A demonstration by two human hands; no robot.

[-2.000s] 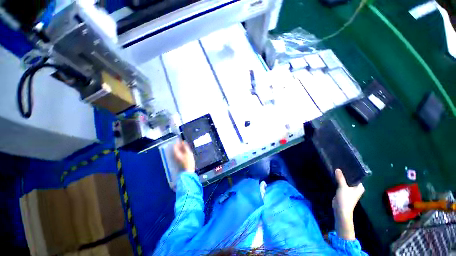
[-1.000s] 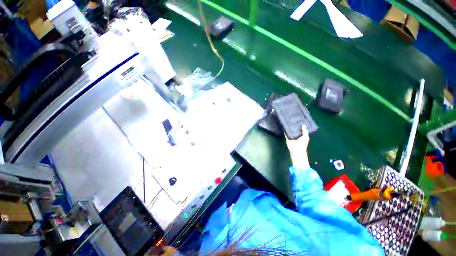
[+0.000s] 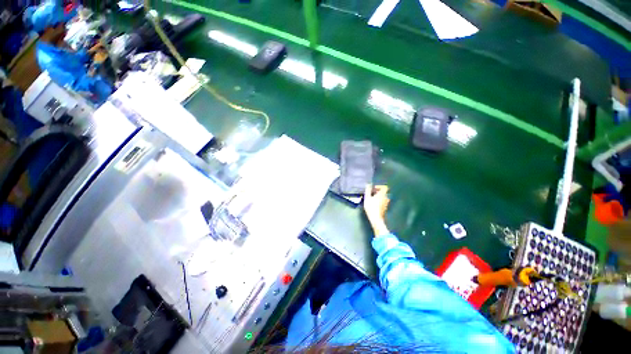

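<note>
A dark housing (image 3: 358,166) lies on the green bench by the corner of the white sheets, apparently over another dark piece. My right hand (image 3: 376,205) is at its near right corner, thumb at the edge and fingers apart from it, not closed round it. My left hand is out of the picture. Another dark housing (image 3: 430,128) lies to the right and one more (image 3: 268,55) farther back. A black part or nest (image 3: 149,311) is on the machine bed at lower left, partly cut off.
The white machine bed (image 3: 159,228) with a red button (image 3: 286,279) is at left. White pads (image 3: 287,173) lie beside it. At lower right are a red tray (image 3: 465,276), an orange driver (image 3: 504,277), a parts tray (image 3: 553,276) and a small white square (image 3: 456,230). A yellow cord (image 3: 235,105) crosses the back.
The view has swung right along the bench. The housing my right hand held is now down on the bench, and the hand has drawn back to its corner. My left hand has left the picture.
</note>
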